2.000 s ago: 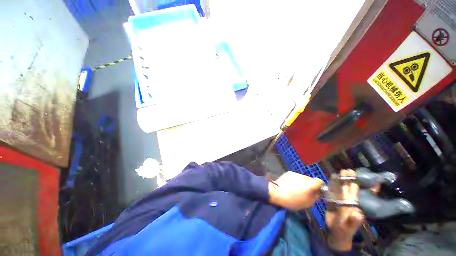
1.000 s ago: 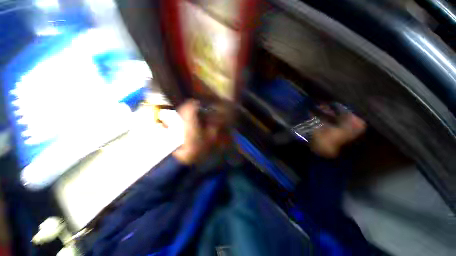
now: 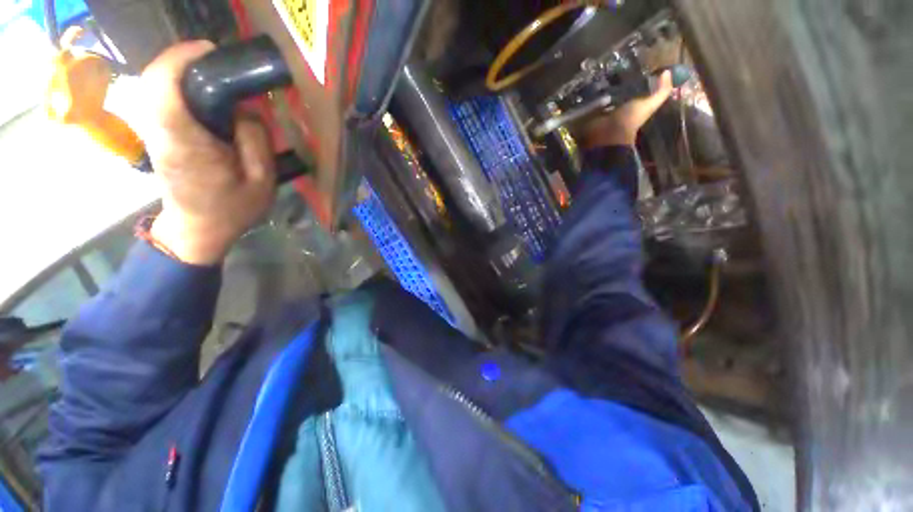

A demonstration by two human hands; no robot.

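Observation:
My left hand (image 3: 205,160) is closed around the black door handle (image 3: 235,82) on the red safety door (image 3: 295,125). My right hand (image 3: 633,115) reaches into the open mould area, against a dark metal block (image 3: 629,82) with a short metal rod to its left. A small grey rounded end shows by the fingertips. The block hides part of the fingers, so I cannot tell whether they hold it. A yellow-handled tool (image 3: 95,105) shows at the left, beside my left hand.
A thick shiny tie bar (image 3: 445,150) crosses the opening. Perforated blue baskets (image 3: 400,250) show below. An amber hose (image 3: 521,45) loops above, near my right hand. A large grey machine edge (image 3: 781,220) stands at the right. The glaring white bench (image 3: 50,180) is at the left.
The view has turned and moved in toward the machine opening. My left hand is now on the door handle. My right hand has moved away from my left hand, deeper into the mould area.

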